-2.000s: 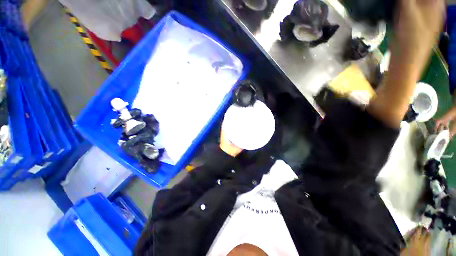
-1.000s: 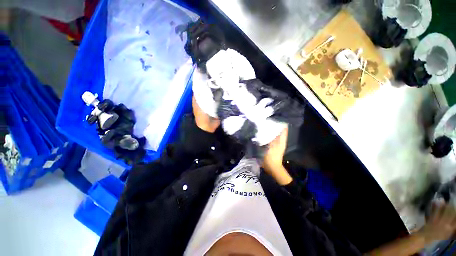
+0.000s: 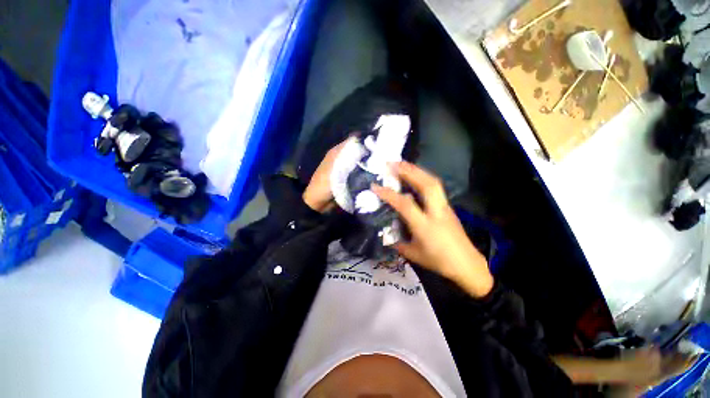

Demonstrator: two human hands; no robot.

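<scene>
A black-and-white figurine point(image 3: 364, 183) is held over my lap, with a pale rounded part on its left side and bright white parts at its top and middle. My left hand point(image 3: 321, 185) grips its left edge, partly hidden behind the pale part. My right hand point(image 3: 436, 227) has its fingertips on the figurine's right side. A small white glue dish point(image 3: 585, 50) with swabs point(image 3: 623, 84) leaning on it stands on a brown-stained cardboard mat point(image 3: 557, 136) on the bench.
A lined blue crate point(image 3: 66, 148) is at my left, with joined black-and-white pieces point(image 3: 159, 159) in its near corner. More blue crates point(image 3: 148, 268) lie below it. Black pieces point(image 3: 676, 101) line the bench's right side. Another person's forearm point(image 3: 615, 367) is at lower right.
The figurine has come closer to my body and turned, with my right hand now over its right side. The view has shifted. Two seconds ago my right arm reached over the bench.
</scene>
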